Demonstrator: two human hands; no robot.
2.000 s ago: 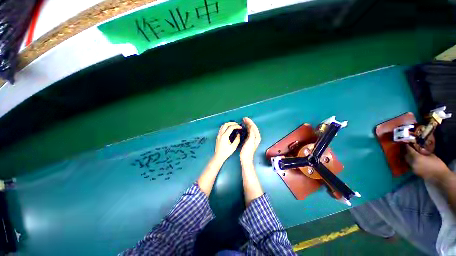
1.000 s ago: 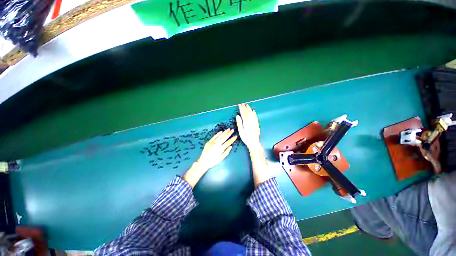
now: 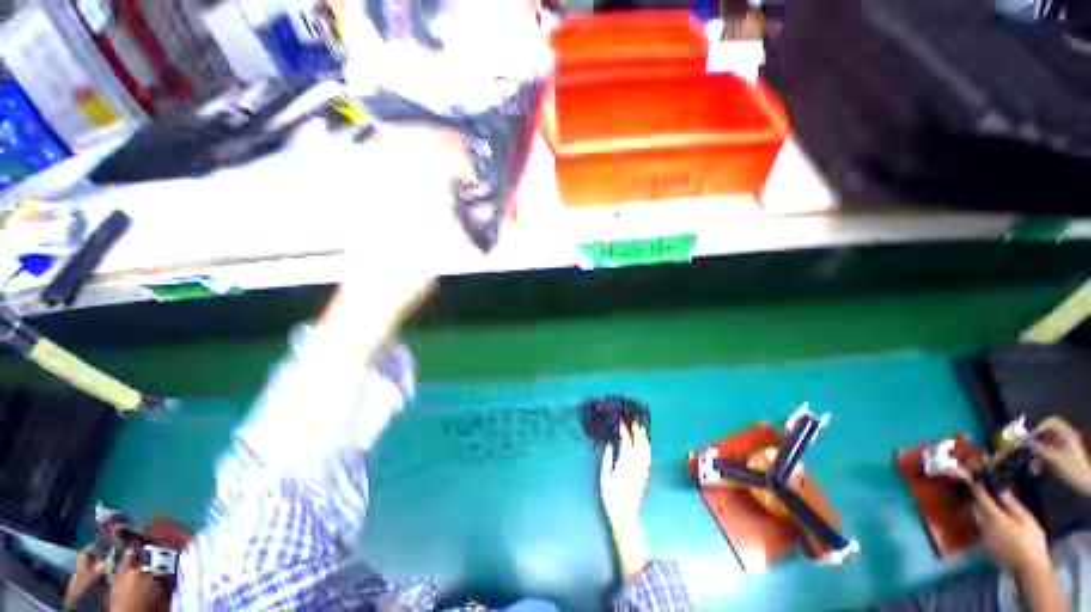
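Observation:
Small black parts lie on the green bench in a dense pile [image 3: 613, 418], with a scattered patch [image 3: 503, 428] to its left. My right hand [image 3: 626, 469] lies at the near edge of the pile, fingers extended over its lower part. My left arm is raised over the white shelf. My left hand [image 3: 419, 161] is blurred and washed out beside a clear plastic bag with dark contents [image 3: 481, 144]; whether it grips the bag is unclear. A three-armed fixture [image 3: 775, 481] with black bars stands on an orange-red plate right of my right hand.
Orange-red bins [image 3: 664, 138] stand on the shelf [image 3: 299, 239], right of the bag. A large black covering or bag [image 3: 945, 96] is farther right. Another person's hands [image 3: 1017, 532] work at a second fixture on the right. Other hands [image 3: 120, 580] hold a fixture at lower left.
The view has shifted up to show the shelf. My left hand has left the parts and risen to the bag. My right hand now lies on the near side of a more compact pile.

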